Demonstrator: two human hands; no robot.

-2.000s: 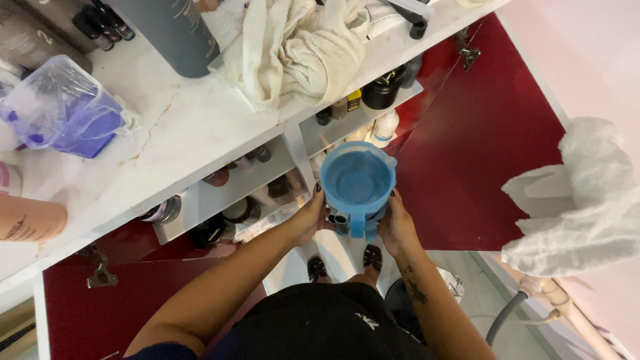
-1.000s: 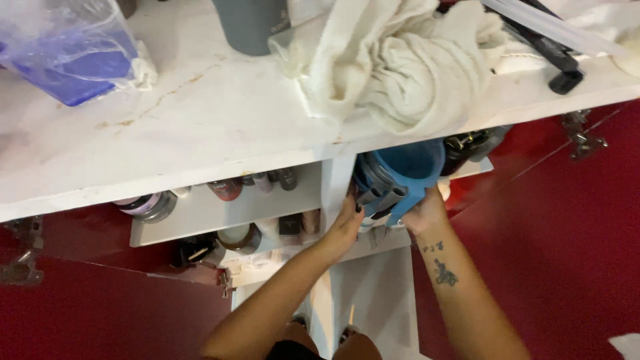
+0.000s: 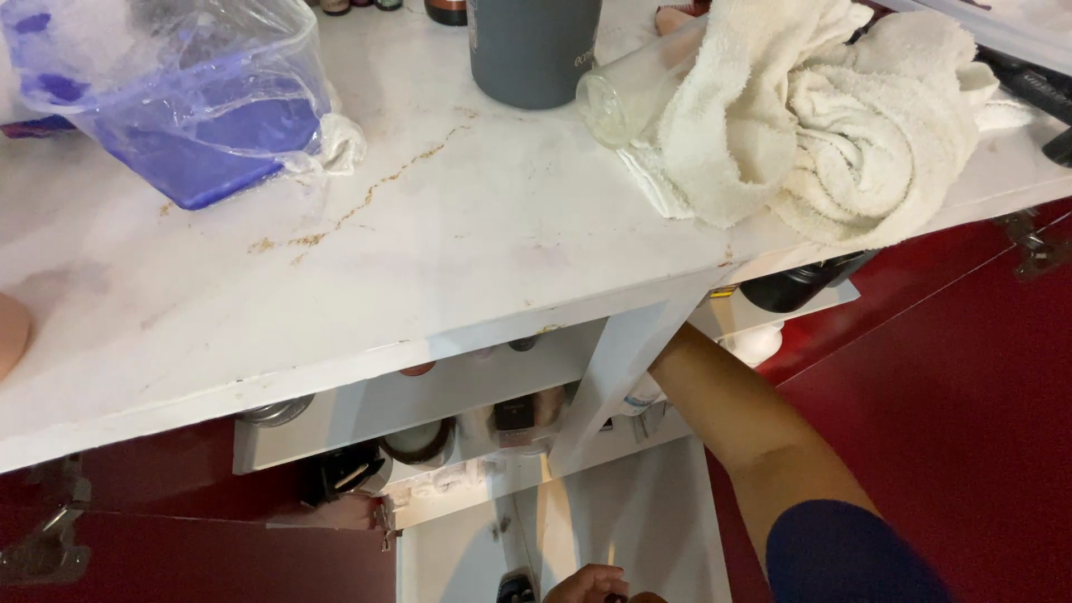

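Note:
My right forearm reaches from the lower right into the right-hand compartment of the cabinet, beside its white upright divider (image 3: 620, 368). The shelf and countertop hide my right hand, so what it touches does not show. At the bottom edge is part of my left hand (image 3: 590, 582), fingers bent, near a dark shoe (image 3: 516, 586); whether it holds anything is unclear. The light blue jug seen earlier is out of sight. A cream towel (image 3: 863, 126) lies bunched on the marbled white countertop (image 3: 469, 243), partly over a clear plastic cup (image 3: 620, 105).
On the countertop stand a plastic-wrapped tub with purple contents (image 3: 209, 142) and a dark grey bottle (image 3: 536, 50). Jars and small bottles fill the shelves (image 3: 419, 419). Red cabinet doors with metal hinges (image 3: 42, 536) hang open on both sides. A black container (image 3: 796, 285) sits on the right shelf.
Both hands held the blue jug at the cabinet opening; now the jug is gone from view. My right arm is inside the compartment, and my left hand is lower down. The view has moved closer.

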